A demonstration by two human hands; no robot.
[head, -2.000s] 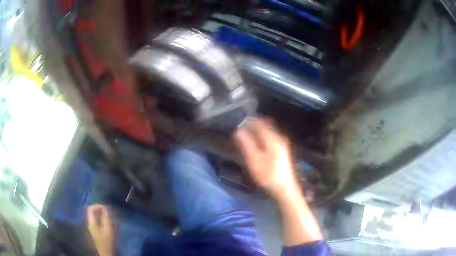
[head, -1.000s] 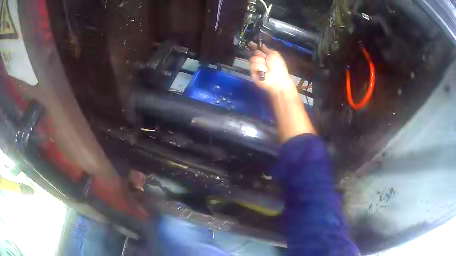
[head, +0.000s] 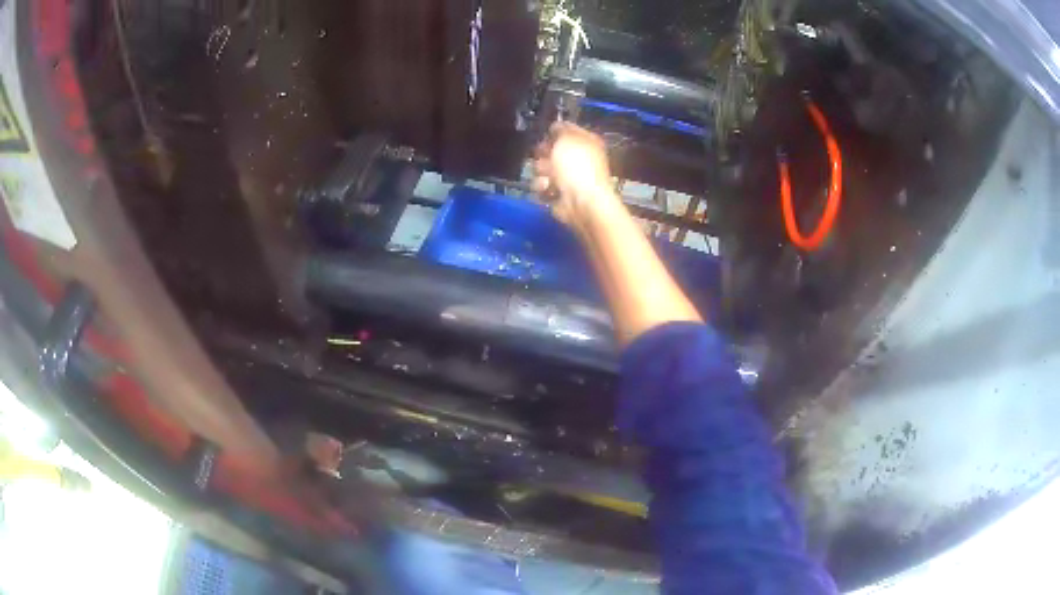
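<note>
My right hand (head: 572, 172) reaches into the open moulding bay, above the catch bin. Its fingers are closed at the lower end of a greasy metal insert (head: 564, 93), seemingly round its handle, which the hand mostly hides. The insert is upright beside the dark mould half (head: 448, 87); whether it touches the mould is unclear. A small skin-coloured patch, seemingly fingers of my left hand (head: 324, 451), shows at the inner edge of the red safety door (head: 145, 407); the rest is hidden.
The blue catch bin (head: 477, 233) lies behind the thick near tie bar (head: 465, 302). Another tie bar (head: 645, 84) runs behind my right hand. An orange-red hose (head: 810, 241) hangs on the right. The door's black handle (head: 64, 331) is at left. A pale machine panel (head: 942, 384) is at right.
My right hand moved from the near side of the bay up into it, then slightly left and down beside the mould. The view turned from the floor side into the bay.
</note>
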